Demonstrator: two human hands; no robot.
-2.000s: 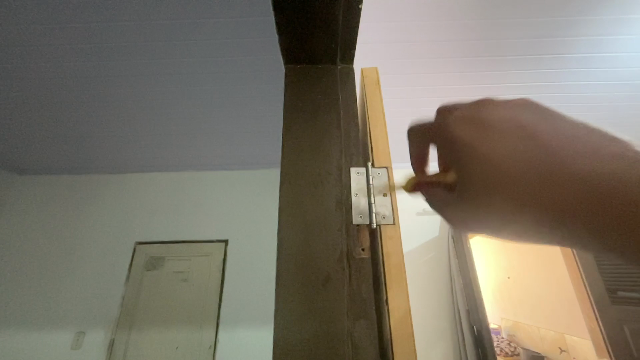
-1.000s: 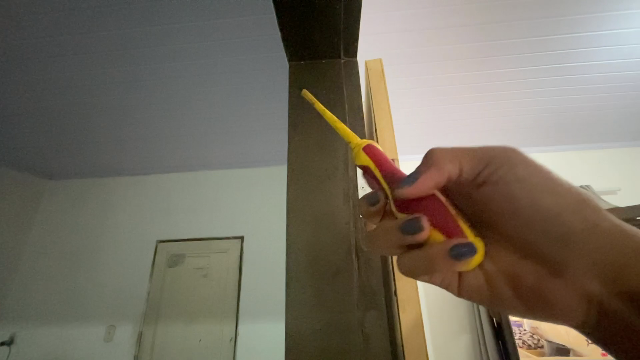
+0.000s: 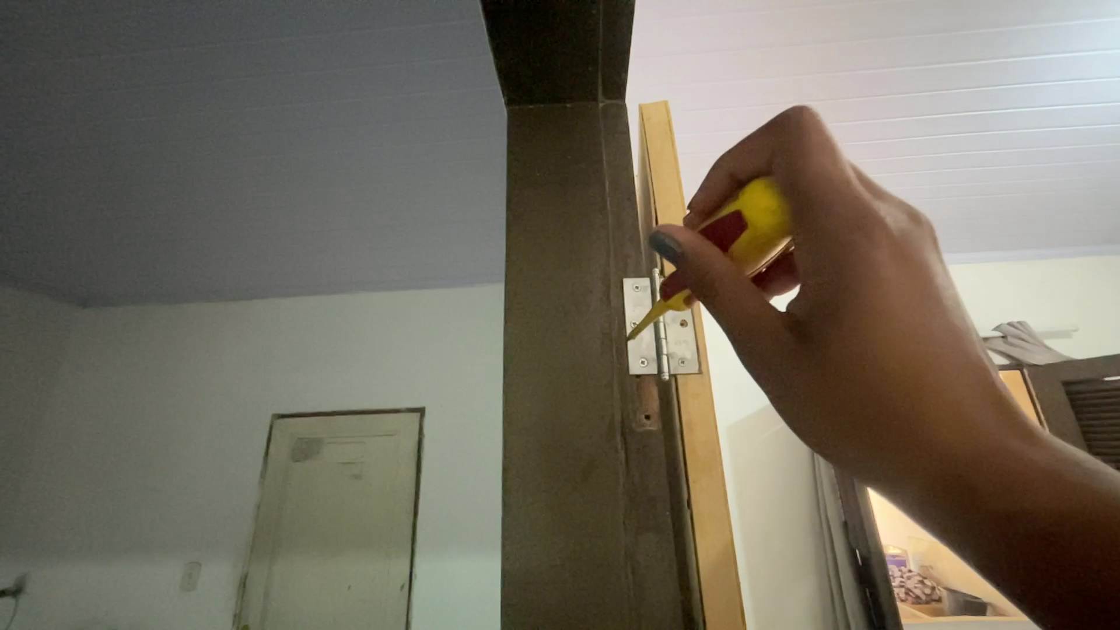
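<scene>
My right hand (image 3: 840, 280) comes in from the right and grips a yellow and red screwdriver (image 3: 726, 232) by its handle. The yellow shaft slants down and left, its tip over the left leaf of a metal butt hinge (image 3: 645, 346), near that leaf's left edge. Whether the tip touches anything cannot be told. The hinge joins a dark door frame (image 3: 564, 350) to the light wooden edge of a door (image 3: 704, 472). Screws show in the leaves, and the right leaf has a hole at mid height. My left hand is not in view.
Just below the hinge is a bare recess (image 3: 647, 402) with a small hole in the frame. A closed pale door (image 3: 341, 516) and a wall switch (image 3: 190, 576) are at the lower left. A grey curtain (image 3: 836, 534) and a lit opening stand at the lower right.
One second ago the screwdriver pointed up and left, in front of the frame. Now it points down at the hinge's left leaf, and my right hand has turned over.
</scene>
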